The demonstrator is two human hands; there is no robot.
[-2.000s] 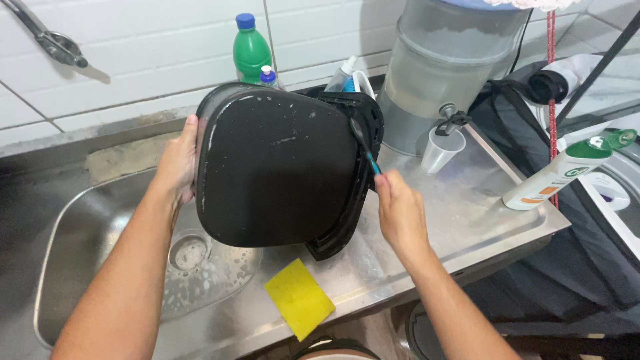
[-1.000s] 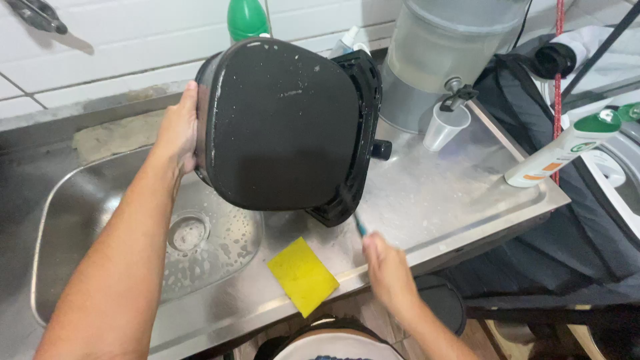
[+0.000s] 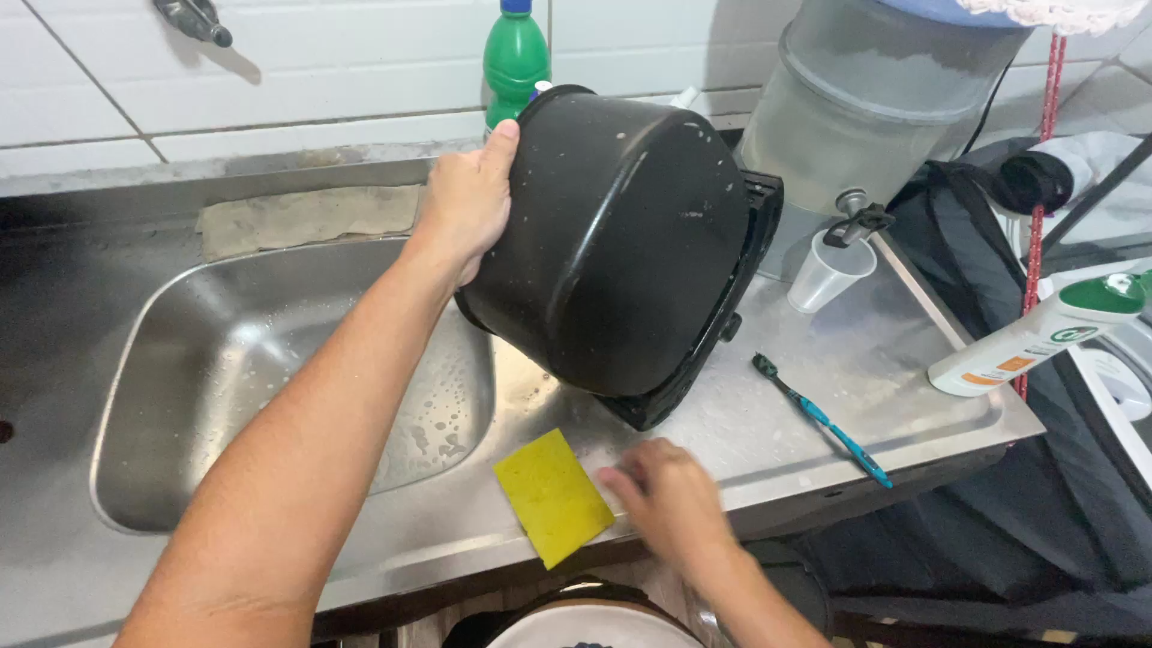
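My left hand [image 3: 472,202] grips the rim of a black air fryer basket [image 3: 621,234], which is tilted on its side above the right edge of the sink. The basket's black front part [image 3: 720,315] faces right. My right hand [image 3: 670,495], slightly blurred, has curled fingers and no visible object in it, just right of a yellow sponge cloth [image 3: 553,498] on the counter. A blue toothbrush with dark bristles [image 3: 823,418] lies on the steel drainboard, right of the basket.
The steel sink [image 3: 297,378] is at left, below a wall tap [image 3: 193,20]. Behind the basket stands a green bottle [image 3: 517,63]. A water filter [image 3: 864,108] with a plastic cup [image 3: 832,270] at its tap stands at back right. A white cleaner bottle [image 3: 1035,342] leans at the right edge.
The toothbrush, earlier in my right hand against the basket's edge, now lies on the drainboard. My right hand has moved left, beside the yellow cloth. The basket is tilted differently, showing more of its side.
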